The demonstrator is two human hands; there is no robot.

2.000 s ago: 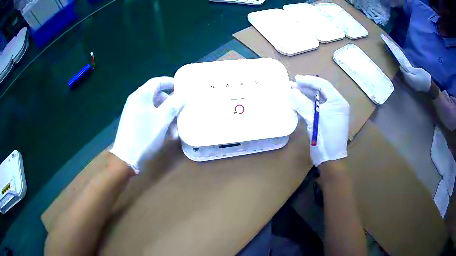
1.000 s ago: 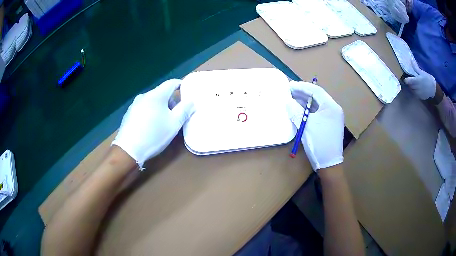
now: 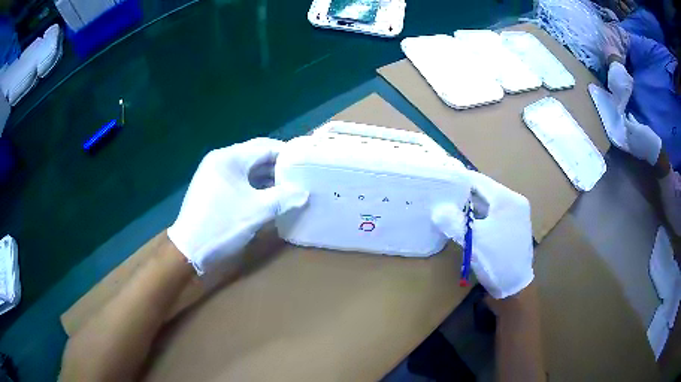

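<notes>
A white router is tilted up over the cardboard sheet, its top cover with small icons and a red ring logo facing me. A white strip of the housing shows behind its upper edge. My gloved left hand grips its left side, thumb on the front face. My gloved right hand grips its right side and also has a dark blue pencil with a red end between the fingers. The fingertips behind the router are hidden.
Several white covers lie on cardboard at the upper right, with one separate shell. A coworker's gloved hands hold a white piece. An open shell with a board is at the top. A blue cylinder lies left on the green surface.
The router has tipped so its front face turns toward me, and it sits lower in the picture. The open shell at the top has come into view. The coworker's second hand has reached the white piece.
</notes>
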